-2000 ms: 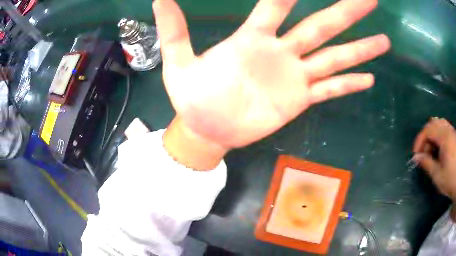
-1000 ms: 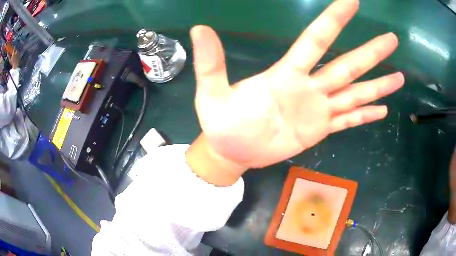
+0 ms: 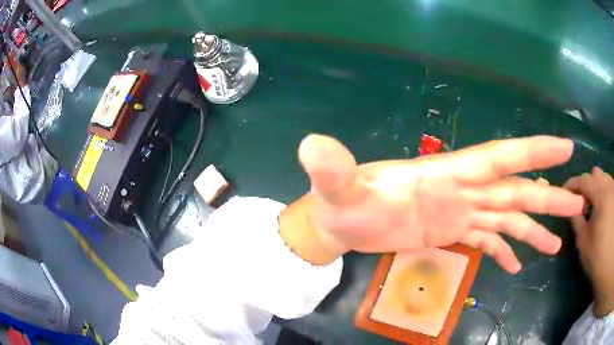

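Observation:
My left hand (image 3: 431, 195) is open and empty, palm up with fingers spread towards the right. It hangs over the top edge of the orange-red framed plate (image 3: 436, 310), which lies on the bench with its stained cream centre and small hole showing. My right hand (image 3: 596, 222) is at the right edge, partly cut off, with its fingers bent close to my left fingertips. A small dark spot shows between its fingers; what it holds, if anything, cannot be told. A brass fitting with a thin hose is on the plate's right side.
A red patch (image 3: 431, 144) lies behind my left hand. At the left are a black powered box (image 3: 124, 168) bearing a second plate (image 3: 116, 101), a clear bottle (image 3: 232, 75), a cream block (image 3: 211, 183) and cables. A person's white sleeve (image 3: 20, 162) shows at the far left.
My left hand has lowered and tilted, uncovering the red patch. My right hand was mostly out of view one second ago, beside a dark slim tool; its fingers now show and the tool does not.

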